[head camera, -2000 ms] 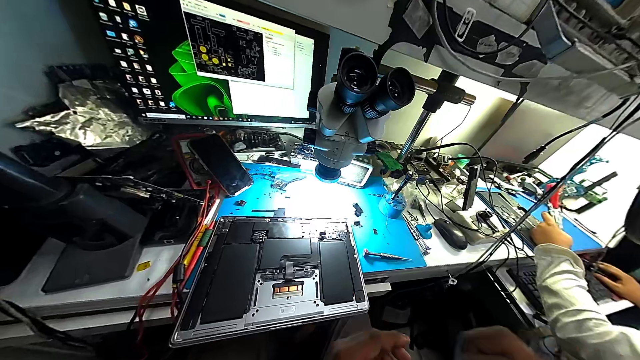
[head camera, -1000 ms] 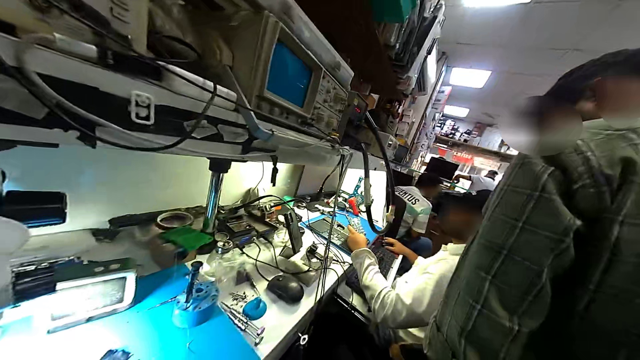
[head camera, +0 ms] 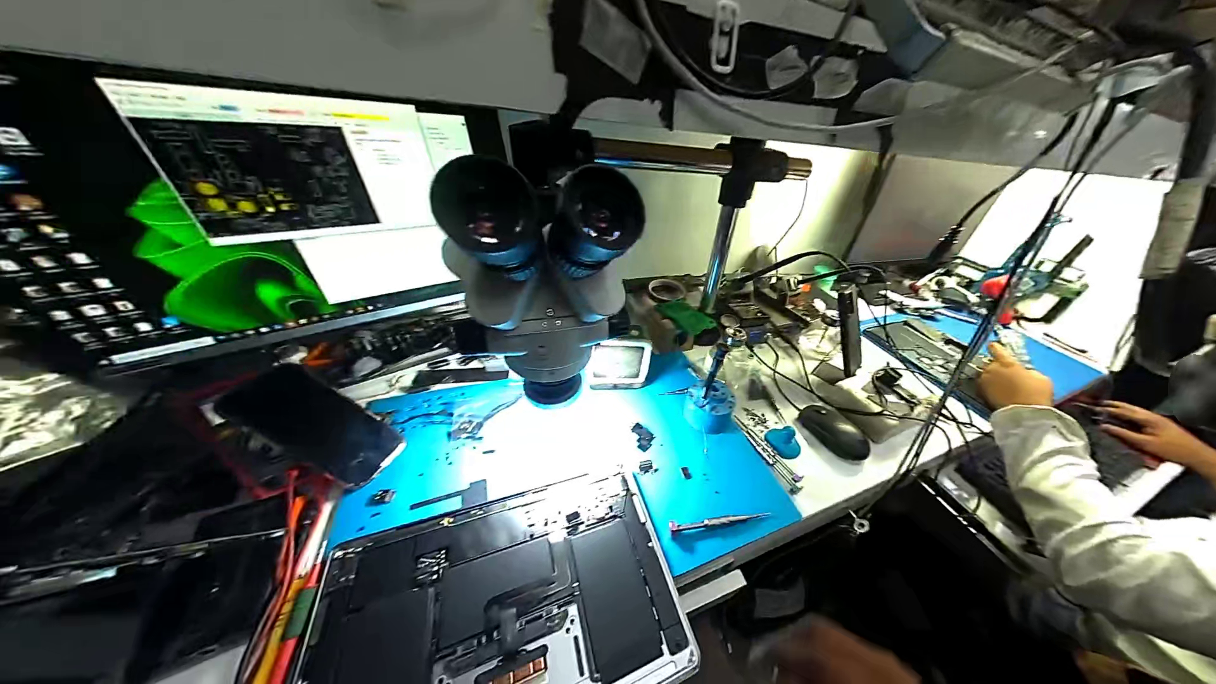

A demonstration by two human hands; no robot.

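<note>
An opened laptop chassis [head camera: 608, 594] lies on the bench at the lower middle, its black battery cells [head camera: 608, 570] and part of its board exposed. One blurred hand of mine, seemingly my right hand [head camera: 826, 651], is at the bottom edge, right of the chassis and apart from it. Whether its fingers hold anything is too blurred to tell. My left hand is out of view. A stereo microscope [head camera: 541, 285] stands above the blue mat [head camera: 731, 484], over a bright patch of light. On the mat, a precision screwdriver [head camera: 717, 522] lies right of the chassis.
A monitor [head camera: 285, 209] stands behind at left, a dark phone-like device [head camera: 309, 423] below it. Red and yellow cables [head camera: 290, 598] run beside the chassis. A blue tool holder [head camera: 711, 408] and computer mouse [head camera: 834, 432] sit at right. Beyond hanging cables are a co-worker's hands [head camera: 1015, 380].
The view swung right, then back to the microscope and laptop. Two blurred hands showed at the bottom edge two seconds ago; one shows now.
</note>
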